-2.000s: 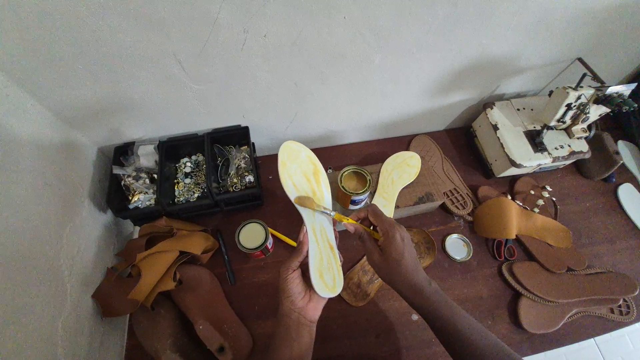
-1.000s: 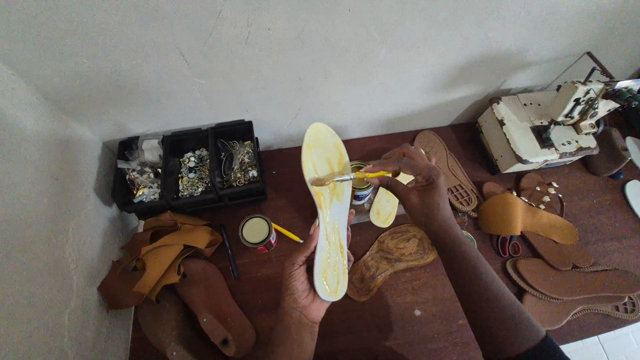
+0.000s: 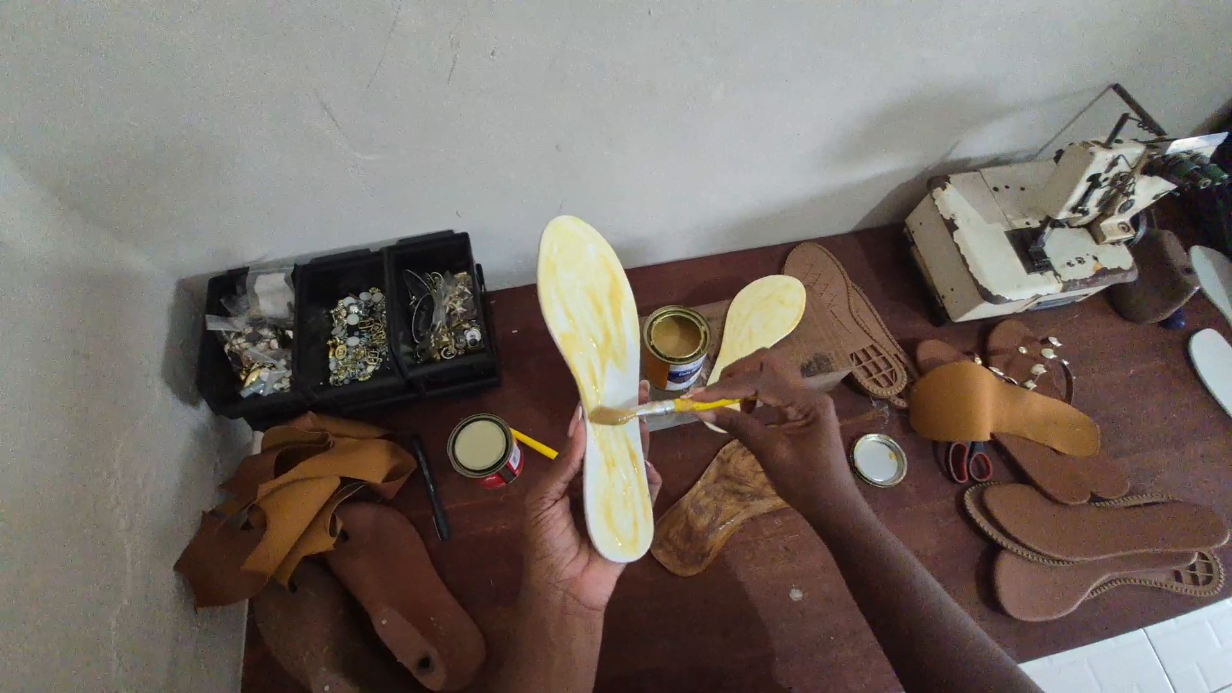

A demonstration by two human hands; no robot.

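My left hand (image 3: pixel 577 520) holds a white insole (image 3: pixel 589 308) by its lower half, toe end up, its face streaked with yellowish glue. In my right hand (image 3: pixel 780 414) is a yellow-handled paintbrush (image 3: pixel 674 407), its bristles touching the insole near the middle. Behind the brush stands an open can of amber glue (image 3: pixel 677 346). Another coated insole (image 3: pixel 760 313) lies just right of that can, partly hidden by my right hand. A brown-stained sole-shaped piece (image 3: pixel 712 510) rests on the table between my hands.
Left are a black three-part tray (image 3: pixel 346 404) of metal fittings, leather scraps (image 3: pixel 298 491), a pen (image 3: pixel 430 486) and an open can of pale paste (image 3: pixel 484 449). At right are a can lid (image 3: pixel 879 460), scissors (image 3: pixel 967 462), brown soles (image 3: pixel 1097 525) and a sewing machine (image 3: pixel 1020 241).
The brush has moved down the insole from its upper part to near its middle. My right hand is lower than one second ago. The can lid shows more fully now.
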